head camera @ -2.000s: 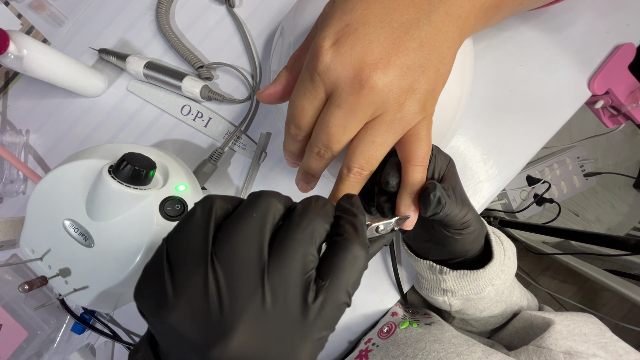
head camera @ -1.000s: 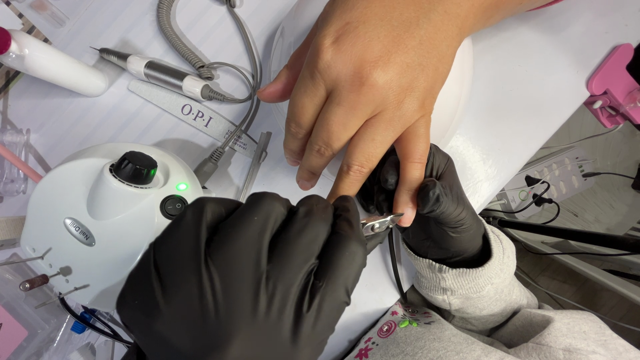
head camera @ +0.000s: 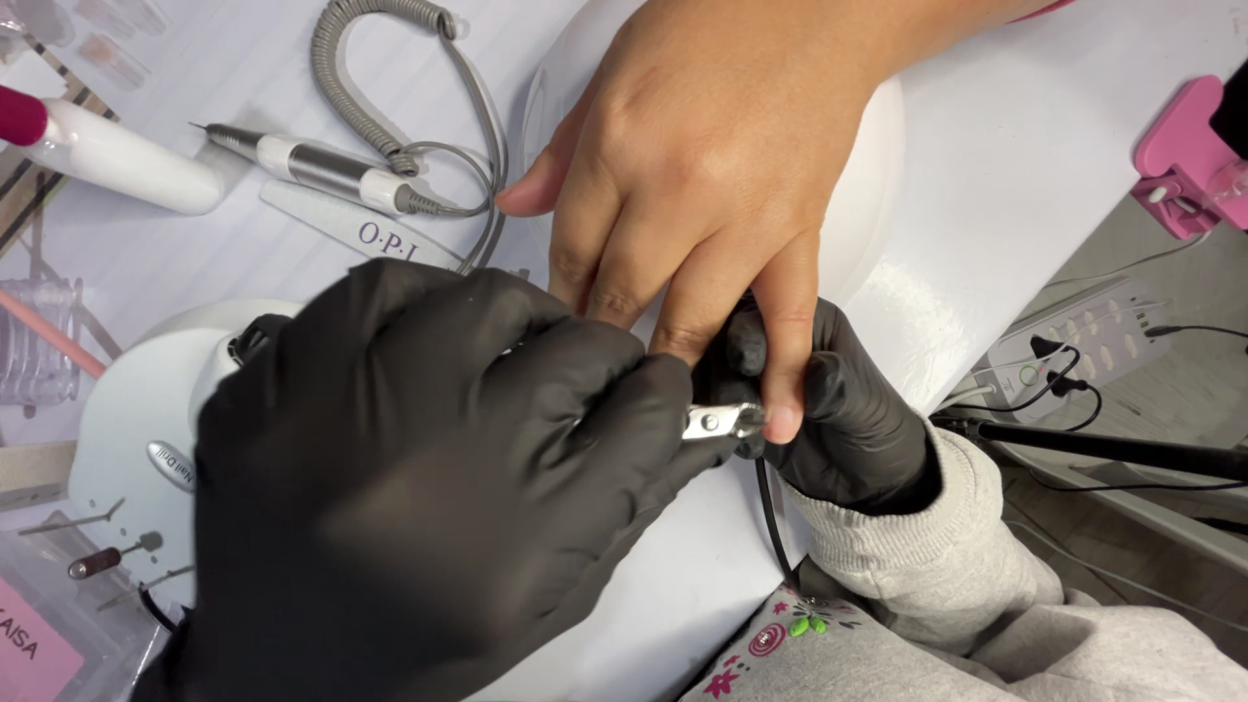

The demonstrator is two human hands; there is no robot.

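My left hand point(head camera: 439, 458), in a black glove, is closed around metal cuticle nippers point(head camera: 714, 421); their handles are hidden. The nippers' tip is at the nail edge of another person's little finger point(head camera: 786, 361). My right hand point(head camera: 858, 419), also black-gloved and below a grey sleeve, holds that finger between its thumb and fingers. The person's hand point(head camera: 721, 127) lies palm down, fingers toward me, over a round white rest point(head camera: 863, 224). Whether the tip touches skin cannot be told.
Left lie a nail drill handpiece point(head camera: 327, 174) with coiled cord, a nail file point(head camera: 341, 219), a white bottle point(head camera: 127, 156) and the drill's base unit point(head camera: 127, 409), partly behind my left hand. Right of the table are a pink clamp point(head camera: 1180, 146), a power strip point(head camera: 1082, 341) and a black pole point(head camera: 1121, 444).
My left hand has shifted up and now covers much of the drill unit, including its switch and green light, and the slim metal tool beside the file. My right hand still holds the little finger.
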